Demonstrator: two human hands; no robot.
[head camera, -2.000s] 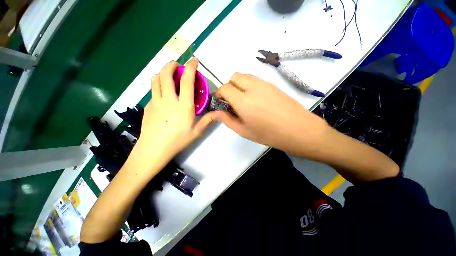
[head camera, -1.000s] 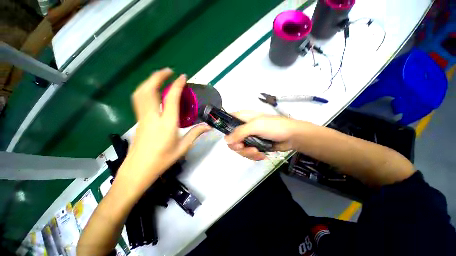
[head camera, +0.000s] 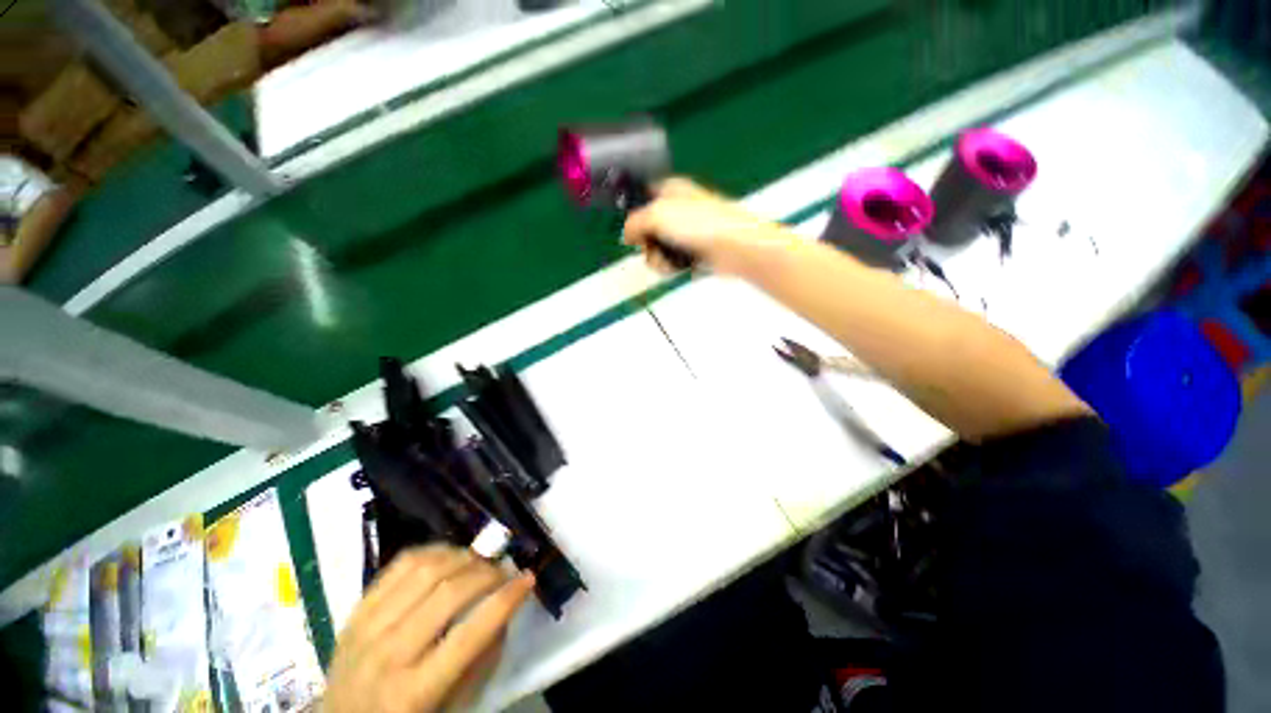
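Note:
My right hand (head camera: 679, 223) grips the black handle of a grey dryer body (head camera: 620, 156) with a magenta end, held up over the green belt. My left hand (head camera: 425, 634), blurred, is at the lower end of the pile of black handle shells (head camera: 432, 474), fingers spread near a shell. It holds nothing that I can see. A small white piece (head camera: 491, 541) shows at the pile beside its fingertips.
Two grey barrels with magenta ends (head camera: 887, 205) (head camera: 995, 160) and trailing wires stand on the white worktop (head camera: 669, 460). Cutters (head camera: 836, 393) lie near its front edge. A black parts bin (head camera: 864, 557) and blue stool (head camera: 1164, 397) are beside it. Another person's arm (head camera: 310, 25) is across the belt.
My right hand has carried the dryer by its handle away from the worktop, out over the belt. My left hand has left the magenta end and moved down to the shell pile. The view has shifted.

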